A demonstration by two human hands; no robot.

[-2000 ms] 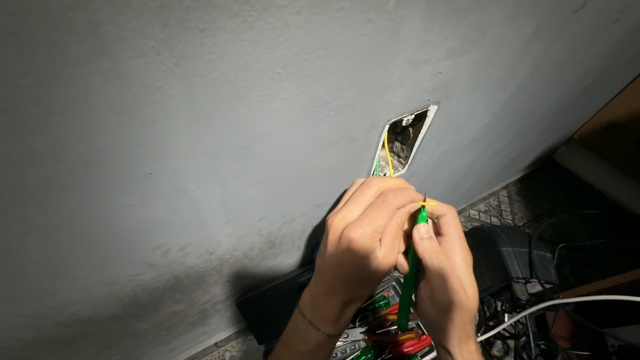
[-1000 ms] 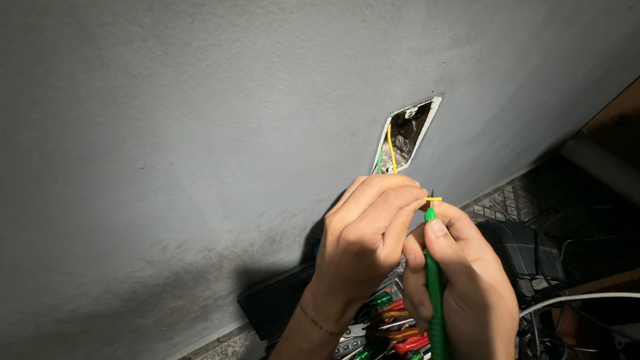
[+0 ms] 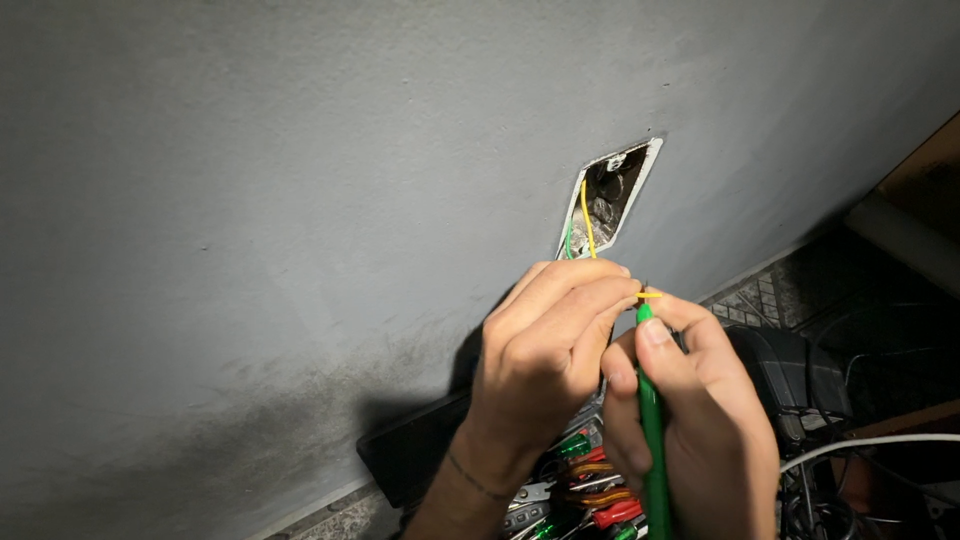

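Note:
A wall box opening (image 3: 611, 191) with a pale frame is set in the grey wall, and a yellow wire (image 3: 586, 217) and a green wire (image 3: 569, 238) come down out of it. My left hand (image 3: 551, 345) pinches the yellow wire just below the box, its short end sticking out at the fingertips. In my right hand (image 3: 697, 390) is a green-handled knife-like tool (image 3: 652, 420); its thin dark tip crosses that wire end. The blade's exact shape is too small to tell. My right index finger lies behind the wire end.
Below my hands lie hand tools with red, orange and green handles (image 3: 616, 513). A black case or lid (image 3: 412, 450) leans near the wall. Right of my hands are a dark bulky object (image 3: 787, 375), a white cable (image 3: 870, 441) and tangled dark cables (image 3: 817, 517).
My right hand has shifted its grip, its fingers now more spread around the green tool, which stands more upright. More of the yellow wire's end shows than two seconds ago. My left hand has stayed nearly still.

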